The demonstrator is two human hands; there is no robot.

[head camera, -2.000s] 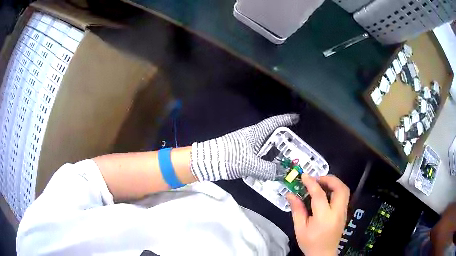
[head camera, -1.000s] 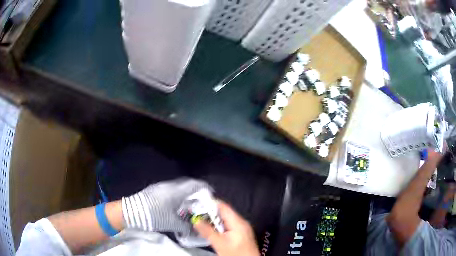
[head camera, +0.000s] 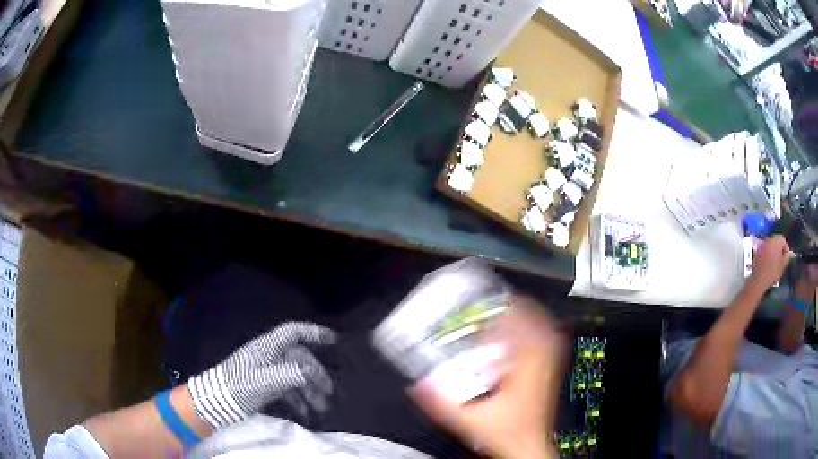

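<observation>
A white housing shell [head camera: 435, 314], blurred by motion, is in my bare right hand [head camera: 502, 376] over the dark lap area. A green-yellow streak inside it looks like the circuit board. My left hand [head camera: 269, 372], in a white-grey striped glove with a blue wrist strap [head camera: 174, 416], is at the lower left, apart from the shell. Its fingers are loosely curled and apart, holding nothing.
Stacked housings [head camera: 247, 76] and silver tweezers [head camera: 386, 116] are on the green bench. A shallow cardboard tray [head camera: 516, 193] holds white-and-black modules. A filled shell [head camera: 621, 253] lies right of it. A black board tray [head camera: 619, 376] is lower right, a carton [head camera: 67, 332] left. A co-worker's arm [head camera: 731, 336] is at right.
My left hand has let go of the shell and is apart from it. My right hand has moved up and right with the shell. The view has shifted toward the right of the bench.
</observation>
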